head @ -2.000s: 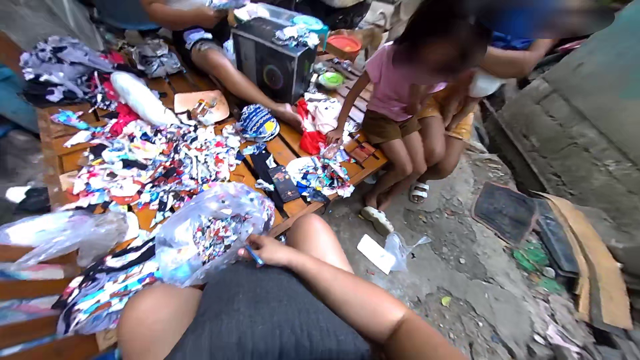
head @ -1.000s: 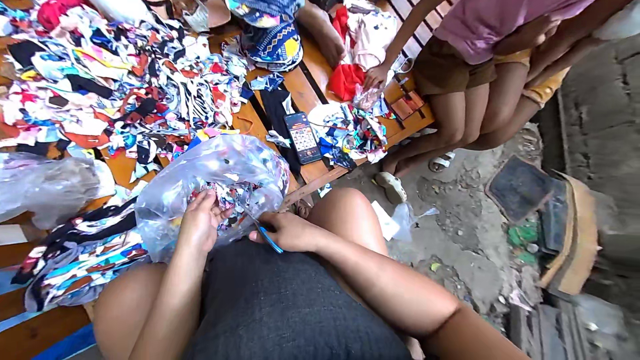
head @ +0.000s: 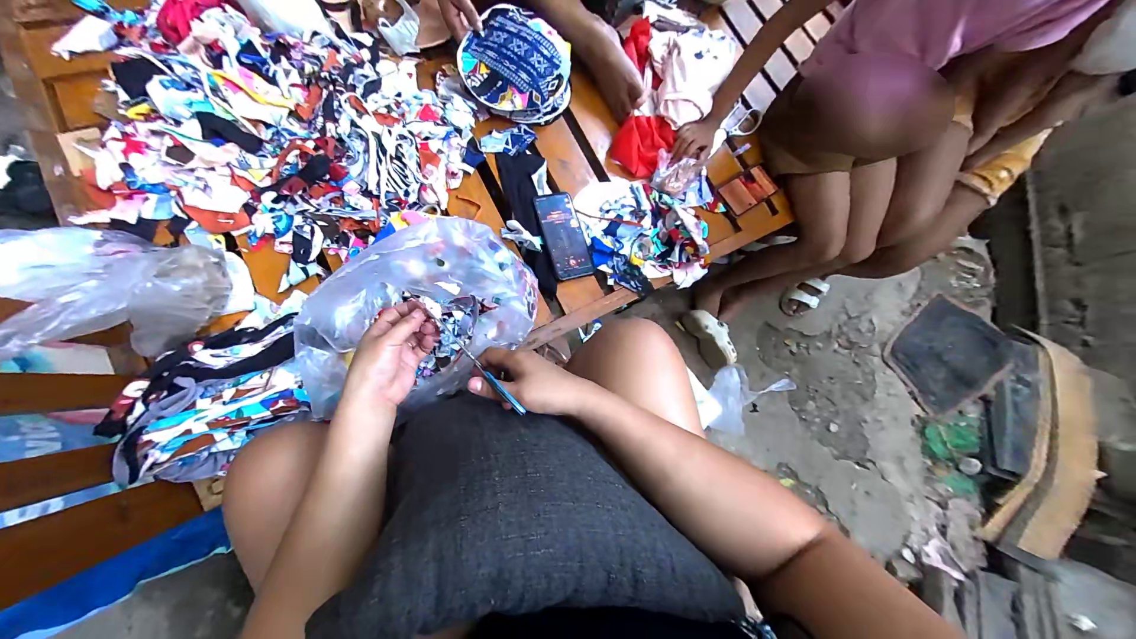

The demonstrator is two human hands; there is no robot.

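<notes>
A clear plastic bag (head: 444, 253) stands open at my lap, with small cut fabric scraps (head: 448, 328) inside. My right hand (head: 524, 382) holds a slim blue-handled tool (head: 501, 388) that points into the bag's mouth; its working end is hard to make out. Over the left side of the bag is my left hand (head: 395, 351), fingers curled together near the scraps; whether a piece is pinched between them cannot be told. A dark grey cloth or cushion (head: 506, 515) lies on my lap.
Fabric scraps (head: 293, 133) cover the slatted wooden table (head: 568, 160). A smartphone (head: 564, 235) lies beside a smaller scrap pile (head: 643, 231). Fabric strips (head: 222, 399) and another plastic bag (head: 115, 280) are at left. Other people sit across and at right; one hand touches the cloth.
My left hand, out of sight two seconds ago, is over the bag in both later frames. My right hand keeps the blue-handled tool throughout. The view has tilted down closer over the lap.
</notes>
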